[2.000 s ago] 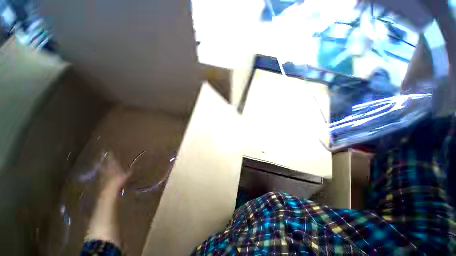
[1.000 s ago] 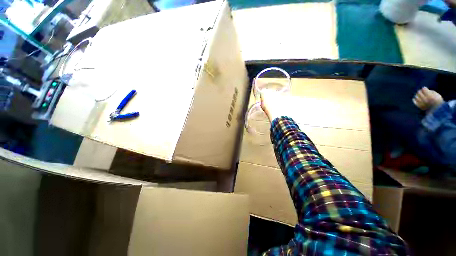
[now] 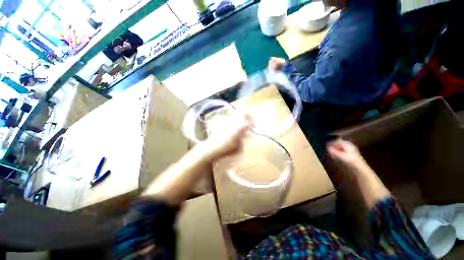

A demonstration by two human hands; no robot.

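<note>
Clear round shades [image 3: 260,185] show as shiny rims on and over the flat brown cardboard surface [image 3: 310,175] in front of me; one rim is at its left edge, another at its far end. My left hand [image 3: 229,139] is blurred among the rims, fingers curled, and overlaps them; whether it grips one is unclear. My right hand [image 3: 346,151] is blurred, by the near-left rim of the open brown carton, with no object visible in it.
White cup-shaped housings [image 3: 438,236] lie in the right-hand carton [image 3: 407,119]. Dark-blue-handled cutters [image 3: 100,172] lie on a closed carton [image 3: 119,127] at left. A person in blue [image 3: 351,61] stands at the green bench [image 3: 244,48]; a second person [image 3: 124,45] is farther back.
The view has turned toward the right-hand carton. My left hand has come in over the cardboard surface; my right hand has moved off it to the carton rim. More shade rims show.
</note>
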